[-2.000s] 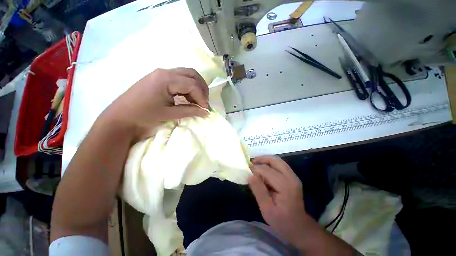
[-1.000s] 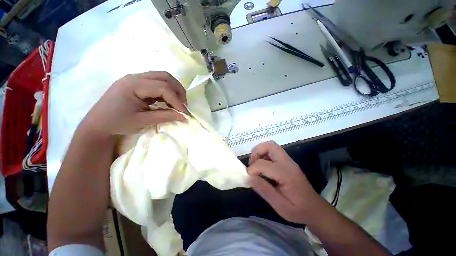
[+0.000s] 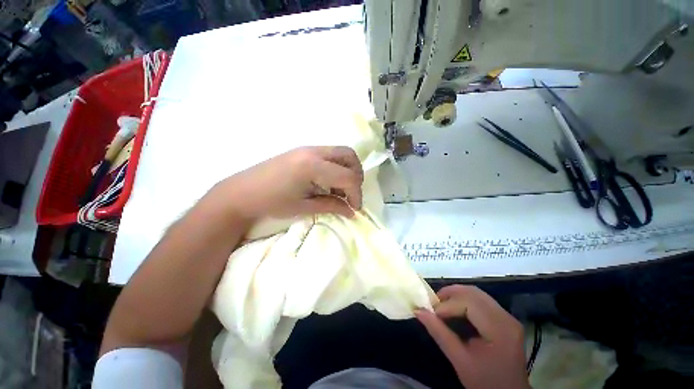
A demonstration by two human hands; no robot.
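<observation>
A pale cream garment piece (image 3: 327, 266) hangs in folds over the table's front edge towards the lap. My left hand (image 3: 308, 186) pinches its edge just in front of the presser foot (image 3: 391, 137). My right hand (image 3: 479, 330) pinches the same edge lower down at the right, near the lap. The edge runs fairly straight between the two hands. The garment's far part lies on the table and reaches the presser foot; whether it is under the foot I cannot tell. The sewing machine head (image 3: 525, 34) stands above.
Dark tweezers (image 3: 519, 144), a white pen (image 3: 574, 140), black-handled scissors (image 3: 624, 199) and dark snips (image 3: 576, 176) lie right of the foot. A printed ruler strip (image 3: 525, 245) runs along the front edge. A red basket (image 3: 76, 156) with tools stands left. Another cream piece (image 3: 571, 365) lies lower right.
The camera view has shifted, so the machine, basket and tools sit lower and further right in view. Both hands still hold the garment's edge, in much the same places.
</observation>
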